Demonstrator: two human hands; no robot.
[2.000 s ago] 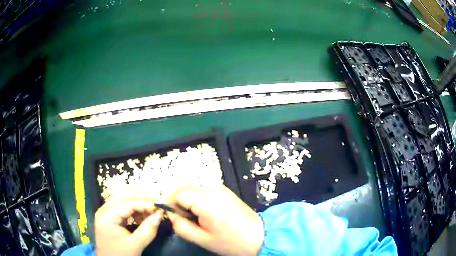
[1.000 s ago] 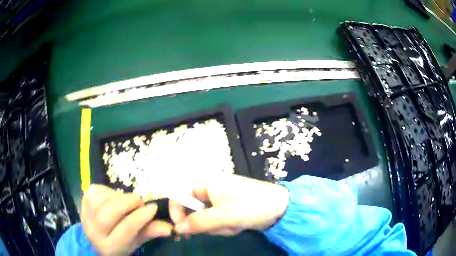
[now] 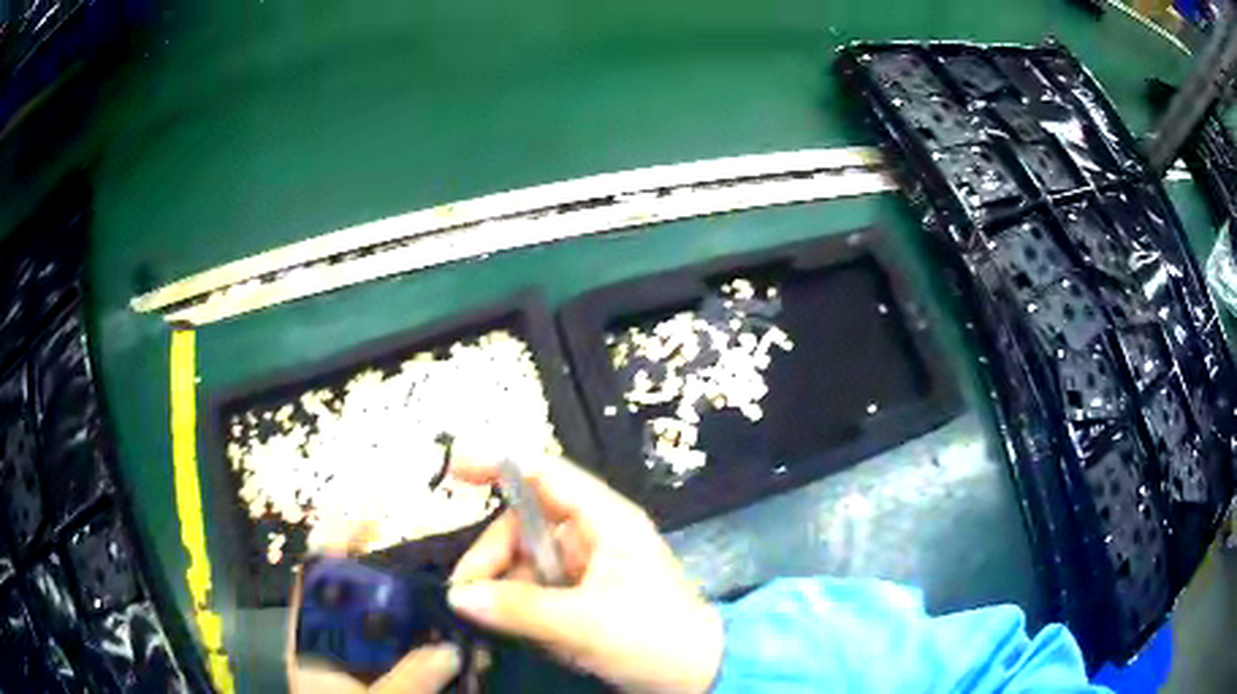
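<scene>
My left hand [image 3: 407, 670] is low at the picture's bottom edge, partly cut off, and holds a dark blue housing [image 3: 356, 613] with round marks on its face. My right hand [image 3: 597, 576] is beside it, fingers bent around a slim grey tool [image 3: 532, 526], which looks like tweezers. A small dark curved bit [image 3: 442, 461] shows above my right fingertips, over the pale pieces; I cannot tell if it belongs to the tool. The left black parts tray [image 3: 547, 355] is heaped with tiny pale pieces [image 3: 394, 434]. My hands cover its lower edge.
The right black parts tray [image 3: 913, 325] holds a smaller scatter of pale pieces [image 3: 712, 373]. A large glossy blister tray [image 3: 1045, 271] with dark housings lies at the right, another [image 3: 54, 475] at the left. Pale strips [image 3: 543, 217] and yellow tape [image 3: 187, 475] mark the green surface.
The housing's face has come into view in my left hand, which sits lower. My right hand and the grey tool show more openly, a little apart from the left fingers. The view has shifted.
</scene>
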